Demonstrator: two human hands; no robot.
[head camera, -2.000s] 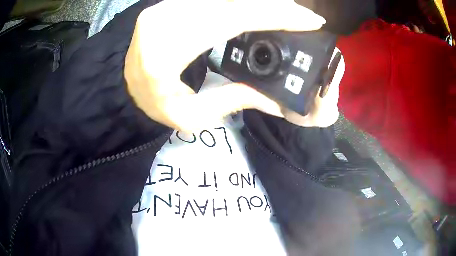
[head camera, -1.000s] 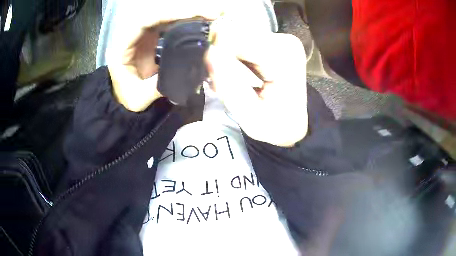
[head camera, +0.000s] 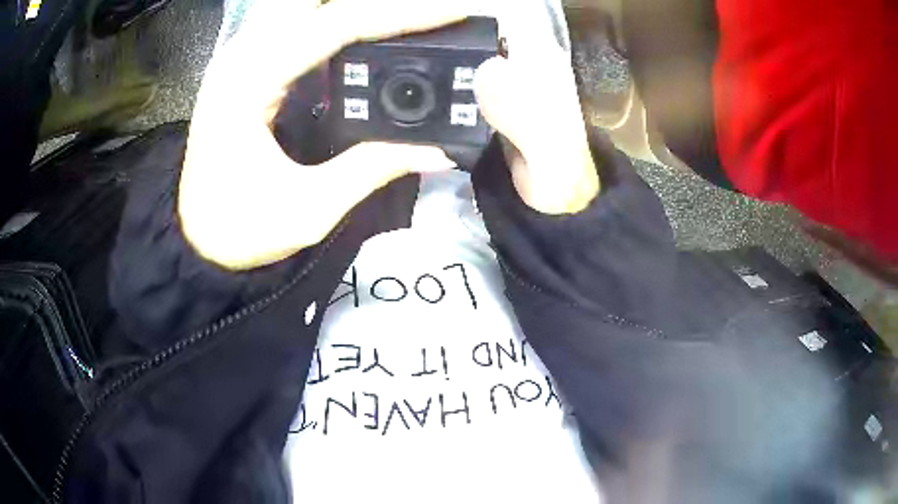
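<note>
A black camera unit is held level in front of my chest, its face towards me. It shows a round dark lens in the middle and two whitish square LEDs on each side. My left hand grips it from the left, fingers along the top edge and thumb along the bottom edge. My right hand is at its right end, with fingertips against the right edge beside the LEDs. Both hands are overexposed, so finger detail is lost. The back of the unit is hidden.
A person in red is close on the right. Dark items with small pale squares lie at the lower right. Black folded or stacked items are at the left. Grey speckled floor shows between.
The unit has turned from edge-on to face me and now sits level. It was tilted two seconds ago. My right hand has shifted up and right, and its fingers now lie against the unit's right end.
</note>
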